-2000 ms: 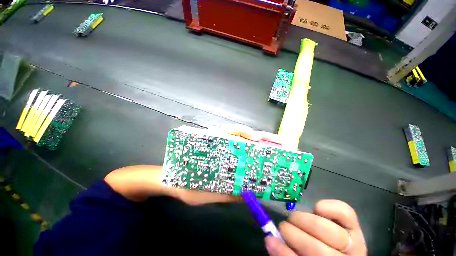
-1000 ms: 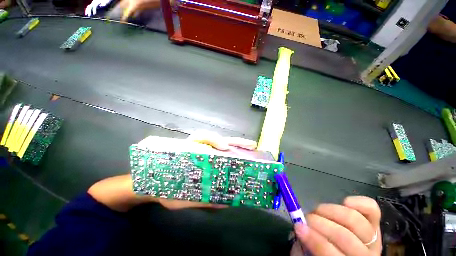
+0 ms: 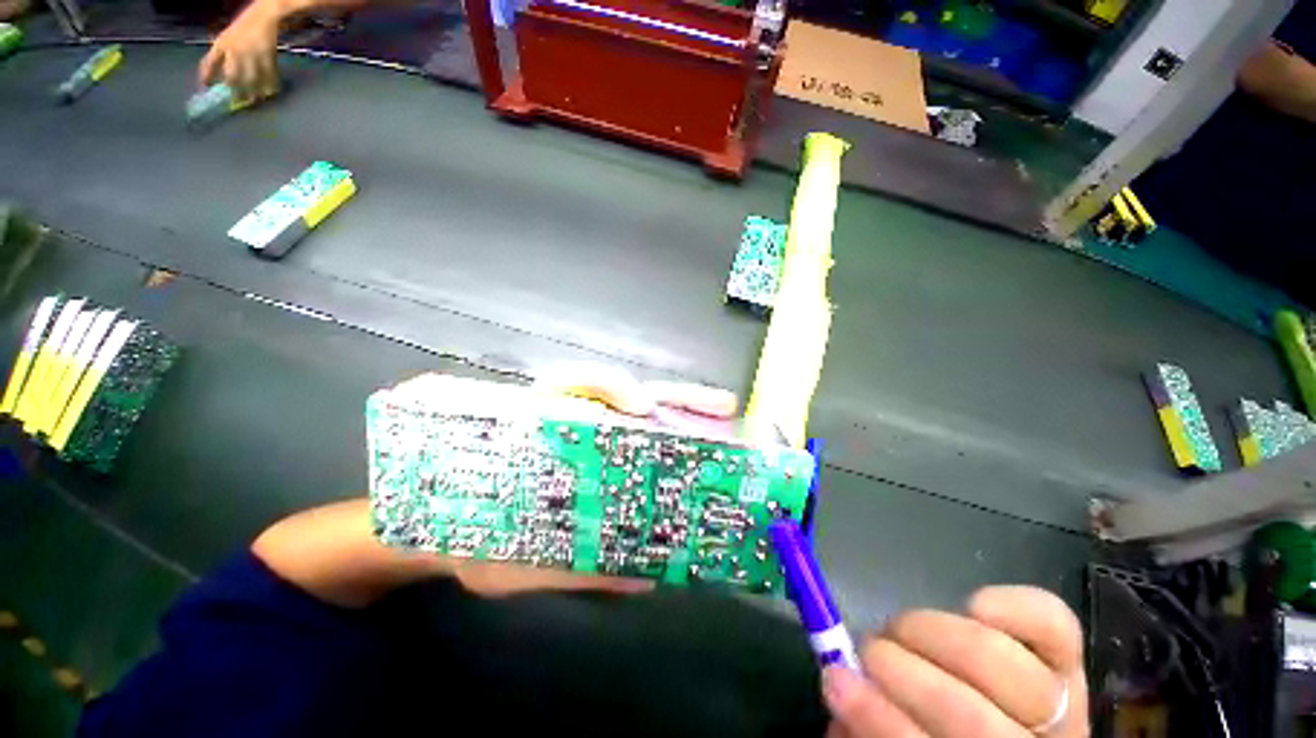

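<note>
A green circuit board (image 3: 577,498) is held up in front of me, its face with silver solder joints towards me. My left hand (image 3: 325,555) is shut on it from behind and below; its fingertips show over the top edge and the rest is hidden. My right hand (image 3: 960,663) is shut on a purple marker pen (image 3: 811,591), its tip at the board's right end. The tip touches or nearly touches the board. A thin blue pen (image 3: 813,483) shows just behind the board's right edge.
A yellow-green bar (image 3: 797,303) lies across the dark belt beside a small board (image 3: 756,263). Boards stand in a row (image 3: 90,382) at left. Another board (image 3: 293,209) lies at upper left. Another person's hand (image 3: 243,55) is on a board farther back. A red-brown rack (image 3: 628,79) stands opposite.
The marker tip has moved from the board's middle to its right end. The view has shifted, so the held board shows further left. Another board lies at upper left, and another person's hand reaches in there.
</note>
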